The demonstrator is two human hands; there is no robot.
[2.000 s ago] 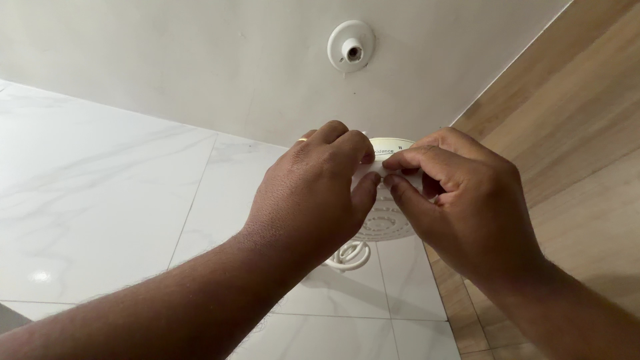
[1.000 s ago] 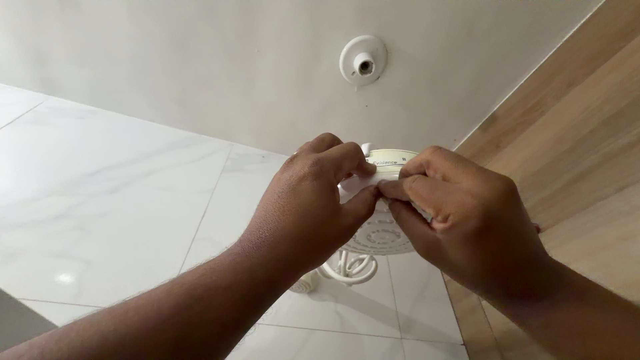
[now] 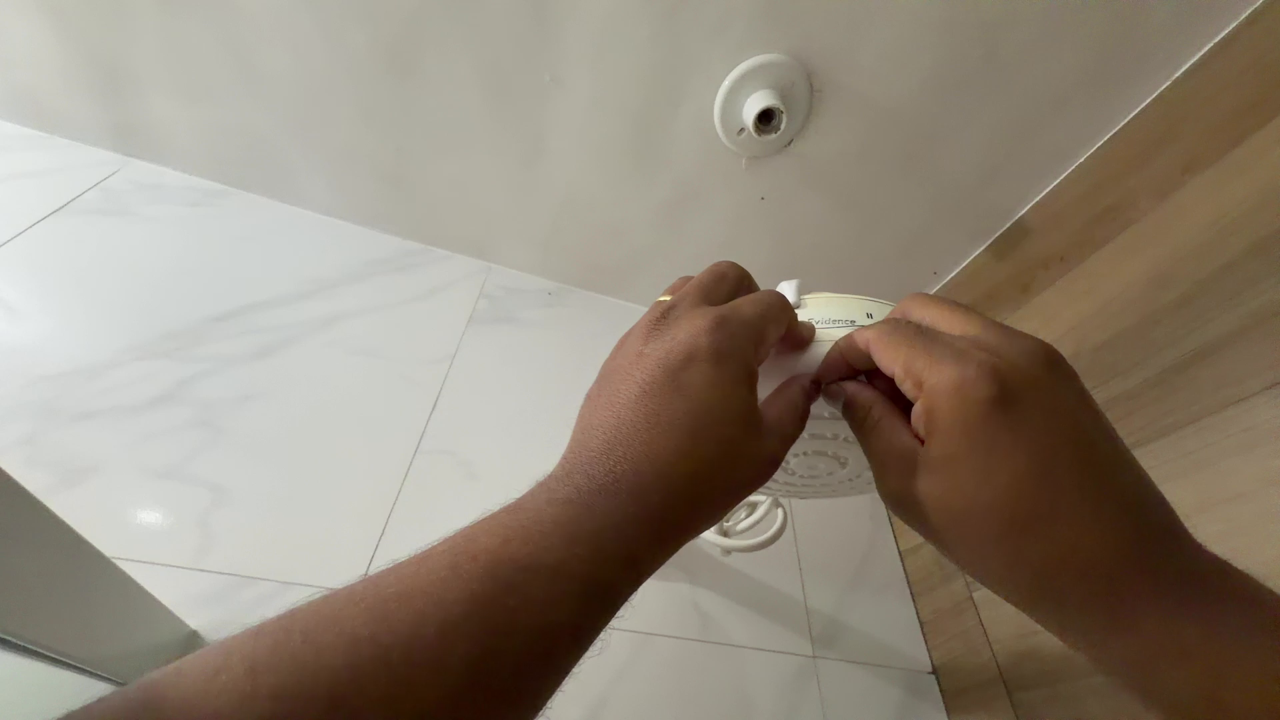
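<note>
A white electric shower head (image 3: 818, 465) with a perforated round face hangs near the wall, partly covered by both hands. My left hand (image 3: 700, 385) lies over its left side, the index finger near the cream rim and the thumb near my right fingertips. My right hand (image 3: 950, 400) is at its right side, thumb and index finger pinched close together at the front edge. Whatever lies between the fingertips is too small or hidden to tell. A small white knob (image 3: 790, 291) shows above the rim. A coiled white hose (image 3: 748, 525) hangs below the shower head.
Overhead, a white round lamp socket (image 3: 765, 112) without a bulb is fixed to the ceiling (image 3: 450, 130). White marbled tiles (image 3: 250, 370) cover the wall on the left and behind. Wood-look tiles (image 3: 1150, 250) cover the right wall. A grey panel edge (image 3: 80, 570) stands at lower left.
Both hands stay at the shower head, with small shifts of the fingers.
</note>
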